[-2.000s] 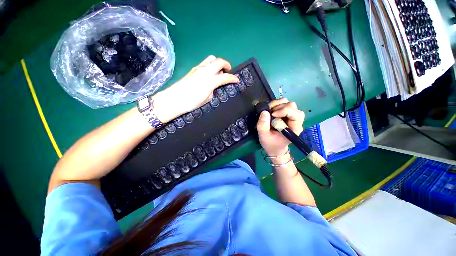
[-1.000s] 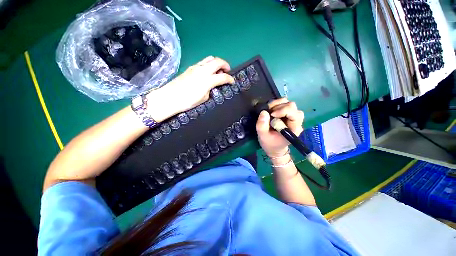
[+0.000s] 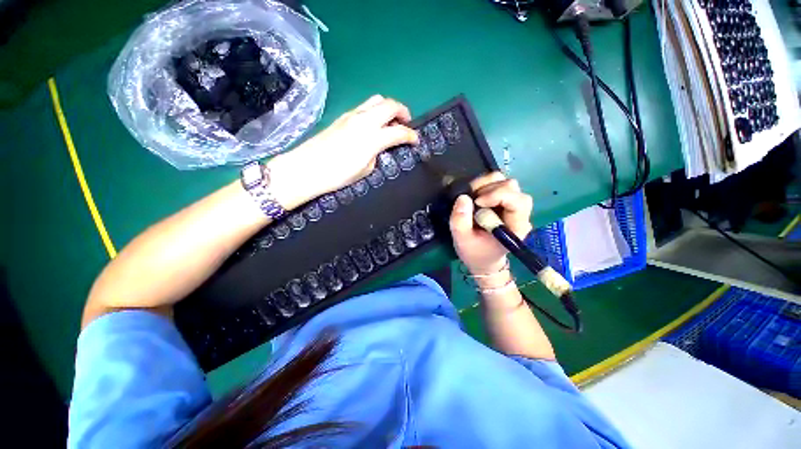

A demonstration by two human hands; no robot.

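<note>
A long black tray (image 3: 347,215) lies slanted on the green bench, with rows of small oval dark and clear parts (image 3: 321,281) along both long edges. My left hand (image 3: 373,138), bare with a metal watch on the wrist, rests over the far row; its fingertips are at the parts, and whether they grip one cannot be told. My right hand (image 3: 487,219) holds a pen-style tool (image 3: 518,247) near its front end over the tray's right part. The tool's tip points towards the far row and is dark and hard to see against the tray.
A clear bag (image 3: 145,96) with a black heap (image 3: 233,83) is beyond the tray. Black cables (image 3: 606,96) run from a metallic unit (image 3: 597,7) at the far edge. Stacked white sheets (image 3: 703,114) with dark parts stand right. A blue basket (image 3: 637,230) is below the bench edge.
The tray's far end and the bag have shifted slightly up and right in view. My left hand has moved slightly relative to the tray; my right hand still holds the tool in nearly the same place.
</note>
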